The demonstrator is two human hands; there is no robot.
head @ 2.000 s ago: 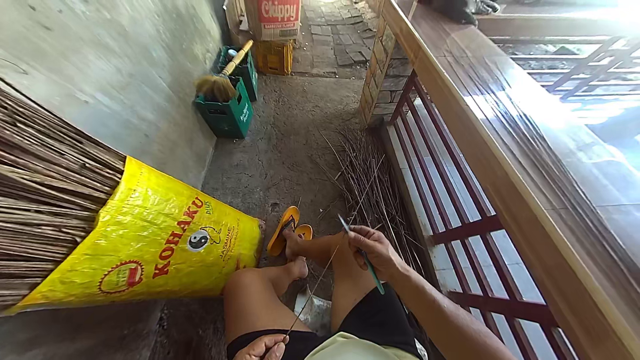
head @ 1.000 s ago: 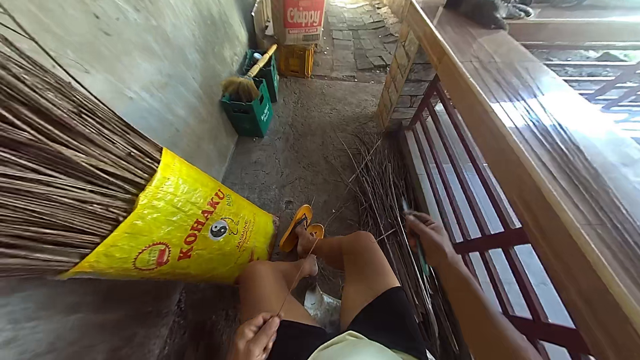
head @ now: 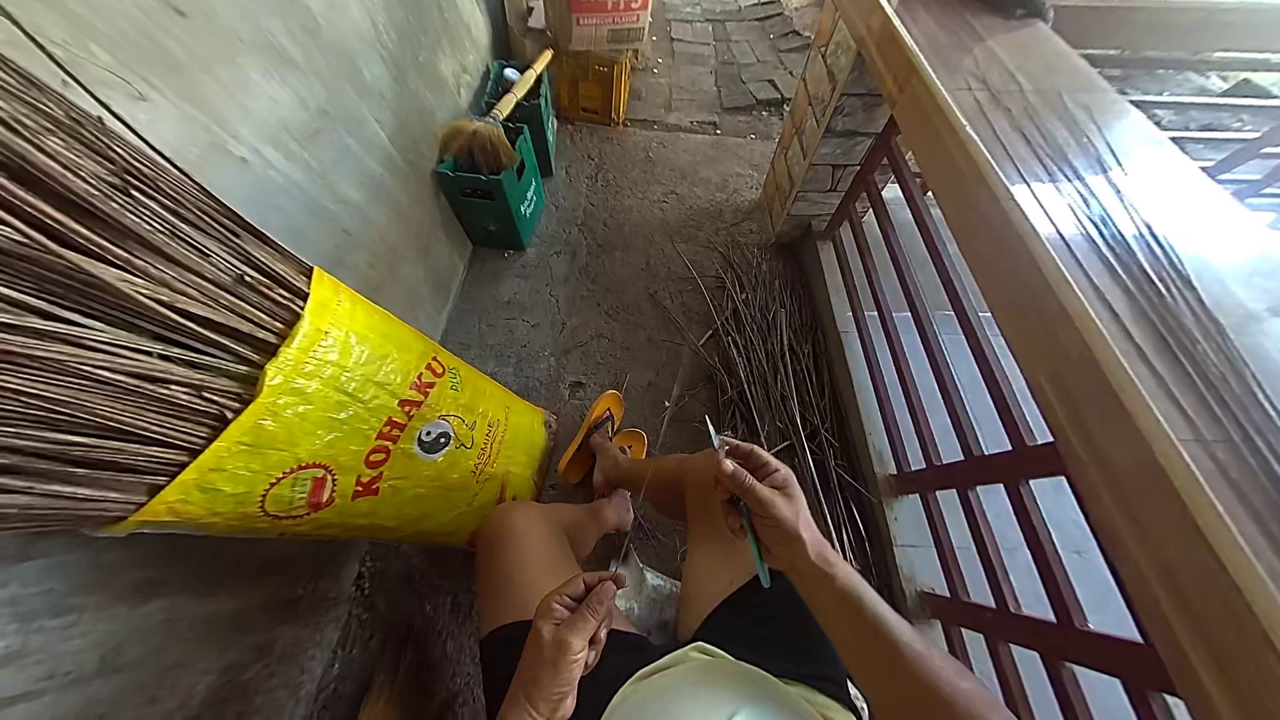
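Note:
My left hand [head: 570,635], low in the view above my lap, pinches the near end of a thin stick [head: 634,515] that points up and away between my knees. My right hand [head: 768,500] grips a small knife [head: 755,550] with a green handle; its short pale blade points up and away from me. The two hands are apart. To the left a yellow plastic sack [head: 380,430] lies tilted, packed with long brown sticks [head: 120,350]. A loose pile of thin sticks [head: 775,350] lies on the ground beyond my right hand.
Green crates [head: 500,205], one with a soft broom [head: 480,145] on it, stand by the wall, near a yellow crate [head: 595,88] and a cardboard box [head: 605,25]. At right runs a ledge [head: 1060,290] over dark red bars [head: 980,470]. Orange slippers [head: 590,440] lie by my feet.
From the frame one second ago, my right hand with the knife has moved left, closer to my left hand. My left hand still pinches the stick.

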